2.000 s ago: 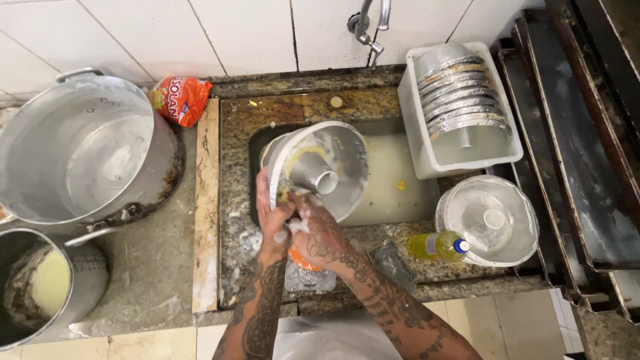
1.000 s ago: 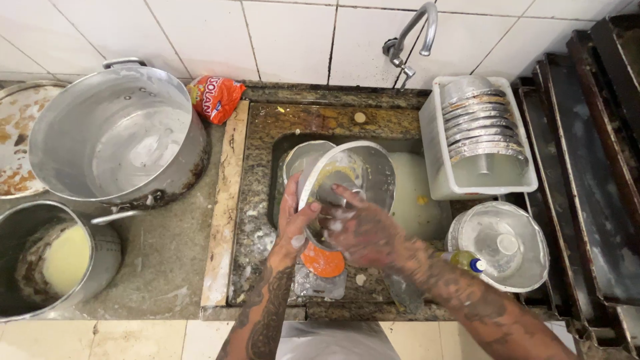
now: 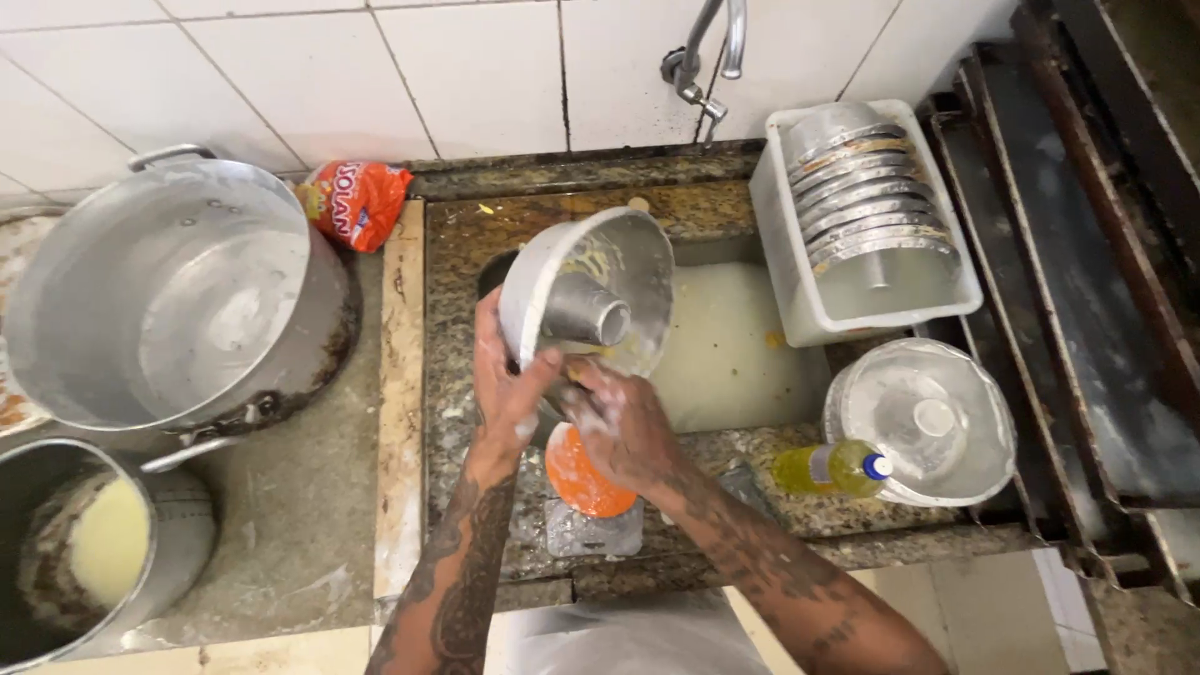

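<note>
A metal tube cake pan [image 3: 647,272] with yellowish residue inside is tilted over the sink of cloudy water [image 3: 741,347]. My left hand [image 3: 506,375] grips its left rim, thumb over the edge. My right hand [image 3: 614,412], with suds on it, is at the pan's lower inner edge, its fingers closed around something small that is mostly hidden. Below the hands, an orange disc-like item with suds [image 3: 589,473] lies on a clear plastic container [image 3: 595,530]. A bottle of yellow-green liquid [image 3: 816,467] with a blue cap lies on the counter at the right.
A white plastic tub [image 3: 787,291] holds several ring pans. More tube pans [image 3: 923,422] sit nested below it, beside dark baking trays [image 3: 1078,309]. A large aluminium pot [image 3: 323,309], a smaller pot [image 3: 178,534] and an orange packet [image 3: 361,206] stand left. A faucet [image 3: 698,56] is above.
The pan has turned in my left hand, so its centre tube now shows clearly. My right hand has moved from inside the pan to its lower edge.
</note>
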